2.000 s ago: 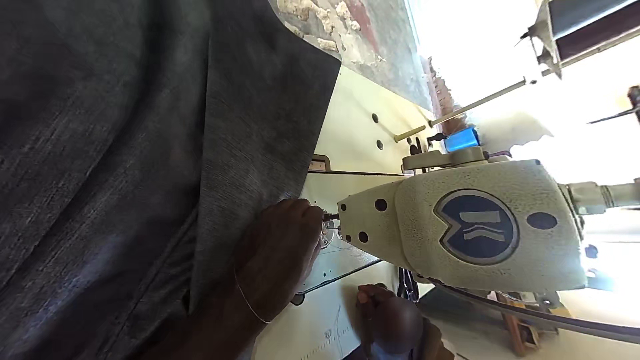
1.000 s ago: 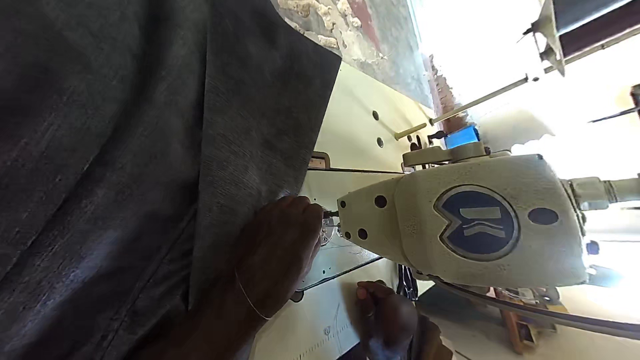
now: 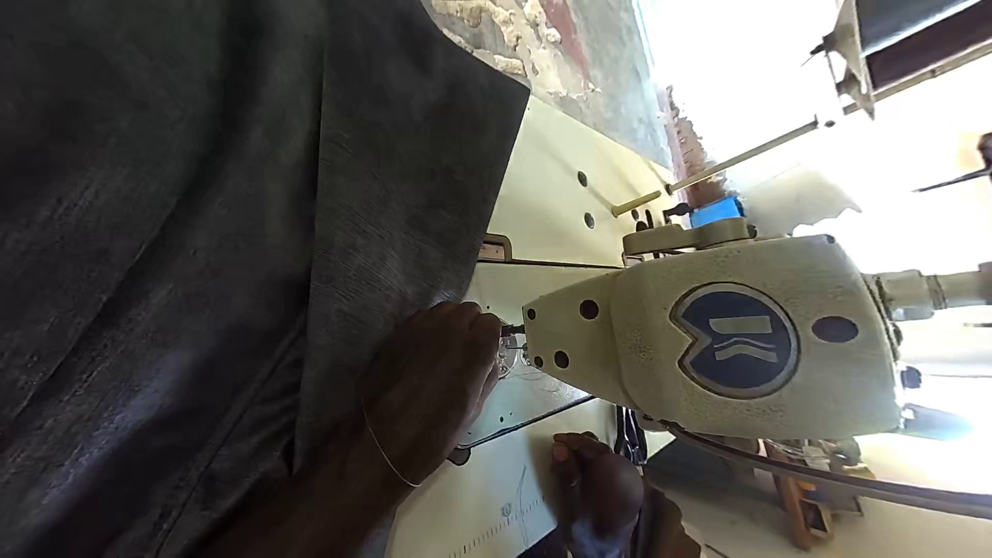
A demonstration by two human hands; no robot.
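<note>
Dark grey cloth (image 3: 403, 194) spreads over the left half of the view. On its lower right edge lies my left hand (image 3: 438, 372), fingers curled beside the presser foot (image 3: 512, 330) of a cream sewing machine (image 3: 643, 333). Those fingertips are hidden, so their hold on the cloth cannot be told. A thin thread-like band (image 3: 380, 442) circles the left wrist. My right hand (image 3: 597, 480) is lower down, in front of the machine head, its fingers curled in and nothing visible between them. The needle plate (image 3: 508, 353) shows partly beside the left fingers.
The cream table (image 3: 465, 508) has ruler marks near its front edge. A dark metal tool (image 3: 632, 438) lies beneath the machine head. A dark cable (image 3: 806, 471) runs off to the right. Behind are a thread-stand rod (image 3: 744, 157), a blue object (image 3: 717, 211) and a worn wall (image 3: 604, 70).
</note>
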